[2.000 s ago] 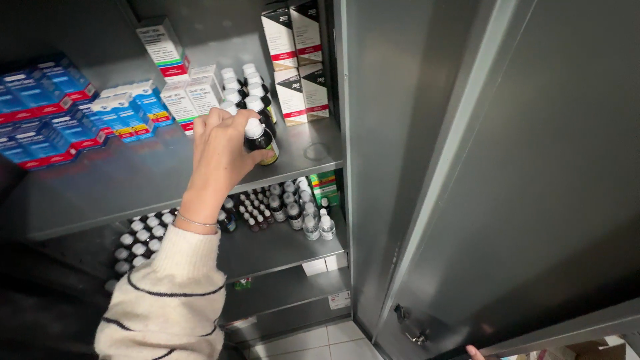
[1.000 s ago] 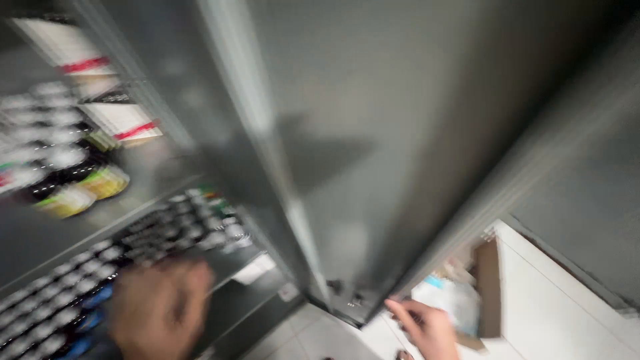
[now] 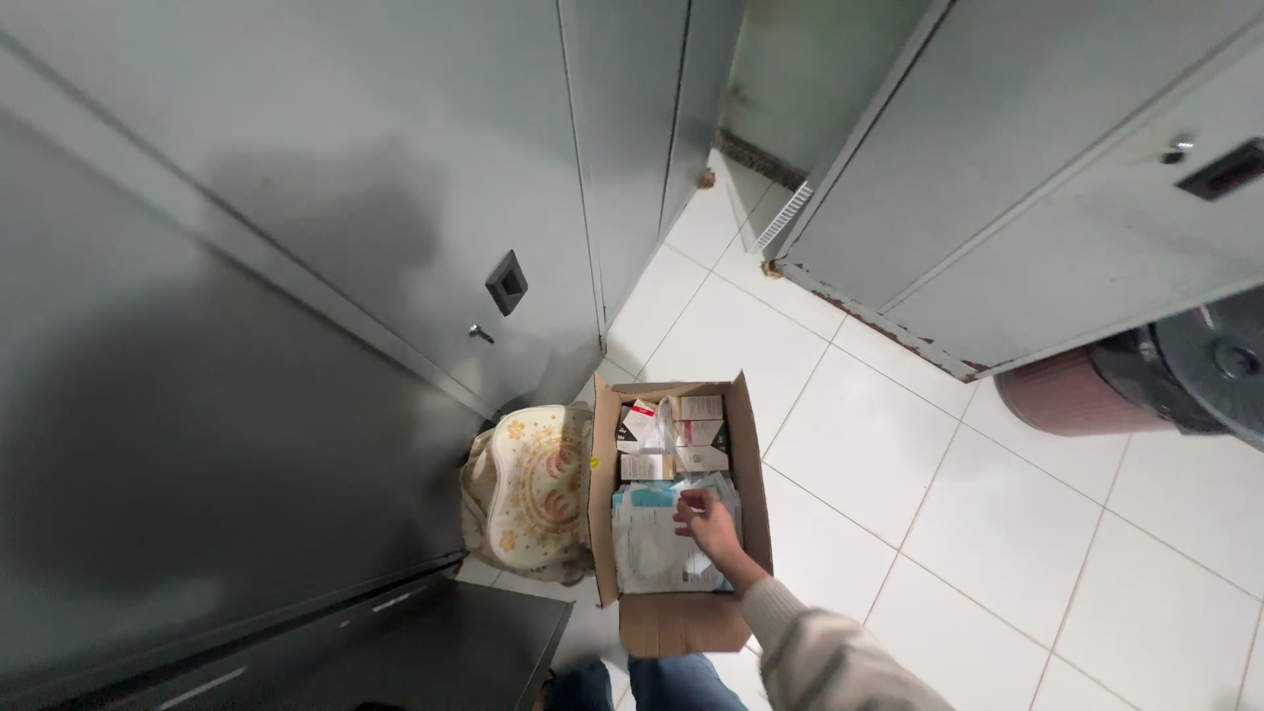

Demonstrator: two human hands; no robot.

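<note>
My right hand (image 3: 708, 525) reaches over an open cardboard box (image 3: 756, 494) on the floor, its fingers slightly curled and apart above a stack of white and blue packets (image 3: 657, 548). No object shows in its grasp, and whether the fingertips touch the packets cannot be told. At the far end of the box lie several small cartons (image 3: 701, 407), white with red and black parts, and a clear plastic bag (image 3: 659, 432). My left hand is out of view.
A cream patterned bag (image 3: 538, 484) stands against the box's left side. Grey metal cabinet doors (image 3: 395, 197) rise at left. Another grey cabinet (image 3: 1027, 207) and a lidded bin (image 3: 1062, 390) are at right. White floor tiles (image 3: 859, 444) lie between.
The view has swung from the cabinet shelves to the floor box. My left hand, on a dark capped bottle two seconds ago, has left view. My right hand is now over the box.
</note>
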